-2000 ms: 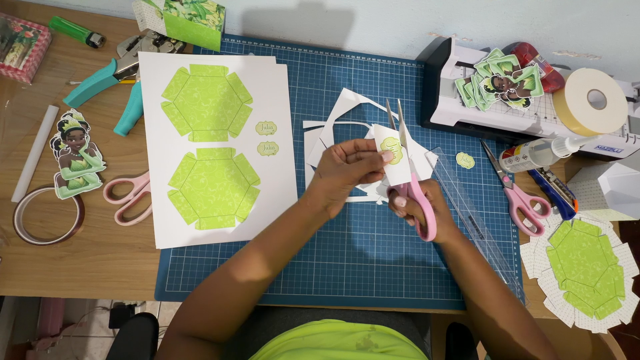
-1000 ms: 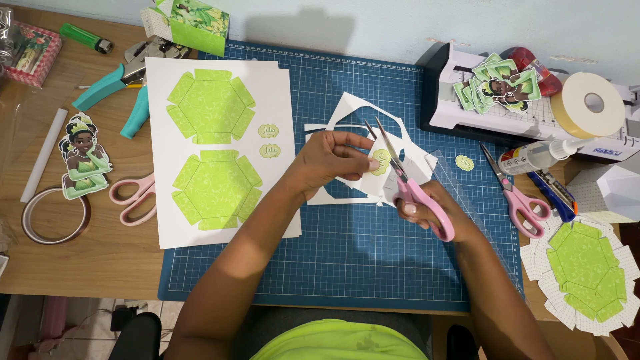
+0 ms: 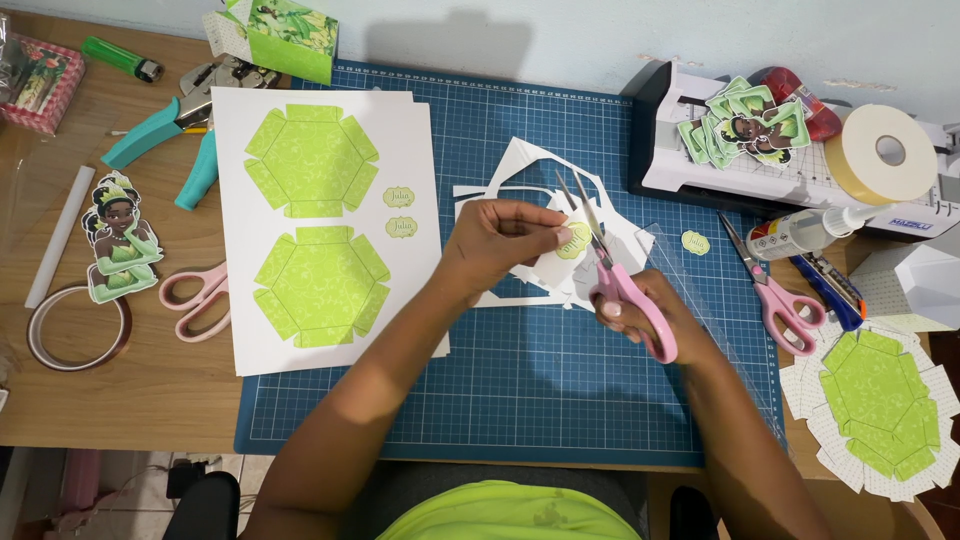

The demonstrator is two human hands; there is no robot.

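My left hand [image 3: 506, 244] pinches a small piece of white paper printed with a green label [image 3: 573, 240] that bears writing. In my right hand [image 3: 649, 311] are pink-handled scissors [image 3: 615, 281], their blades parted and touching or very near the paper's right side. White paper offcuts [image 3: 525, 161] lie under both hands on the blue cutting mat [image 3: 517, 390]. A cut-out green label [image 3: 695, 242] rests on the mat to the right. Left of my hands, white sheets [image 3: 330, 360] carry two green hexagonal box shapes [image 3: 322, 289] and two small labels [image 3: 399, 197].
A paper trimmer [image 3: 705, 180] at the back right holds character cut-outs [image 3: 750, 127] and a tape roll [image 3: 870, 165]. Nearby are a glue bottle [image 3: 795, 231], second scissors [image 3: 784, 307] and a clear ruler [image 3: 720, 337]. Teal-handled pliers [image 3: 150, 135] and brown tape [image 3: 79, 330] lie left.
The paper in my left hand has turned, so its label sits at a different angle. The scissors have shifted and tilted slightly; both hands keep their hold.
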